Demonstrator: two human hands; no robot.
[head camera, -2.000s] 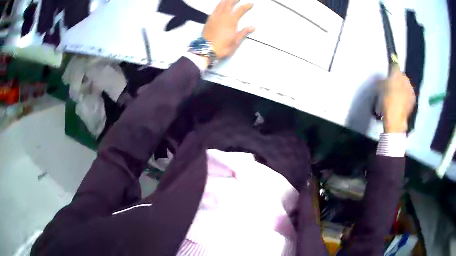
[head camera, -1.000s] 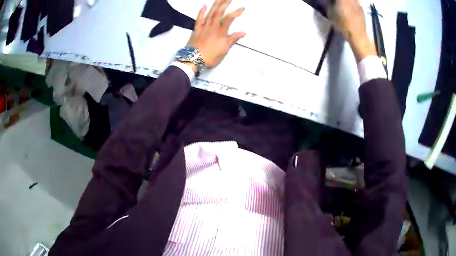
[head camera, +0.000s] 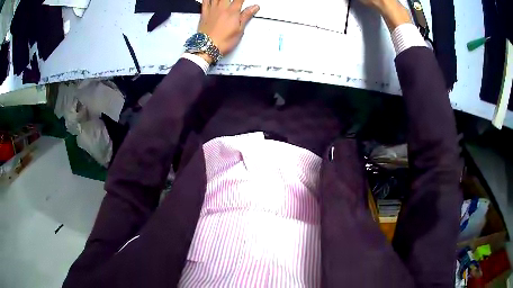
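A white paper pattern (head camera: 306, 12) lies on dark cloth (head camera: 169, 5) at the top edge of the view, with a thin dark rim along its near side. My left hand (head camera: 225, 22) lies flat with fingers spread at the pattern's left part, its fingertips cut off by the frame. My right hand (head camera: 387, 8) is by the pattern's right corner. Its fingers are cut off by the top edge, so what it holds is hidden. The dark shears (head camera: 418, 16) lie on the table just right of my right hand, partly out of view.
Dark cloth strips (head camera: 443, 42) and a green-handled tool (head camera: 477, 43) lie at the right, near a pale strip (head camera: 502, 101). Dark scraps (head camera: 48, 31) lie at the left, and a thin dark strip (head camera: 131, 52) nearer. Crumpled pale scraps (head camera: 90, 118) are below the table edge.
My right hand has left the shears and moved left to the pattern's right side. My left hand stays flat on the pattern. The view has shifted, so the table sits higher in it.
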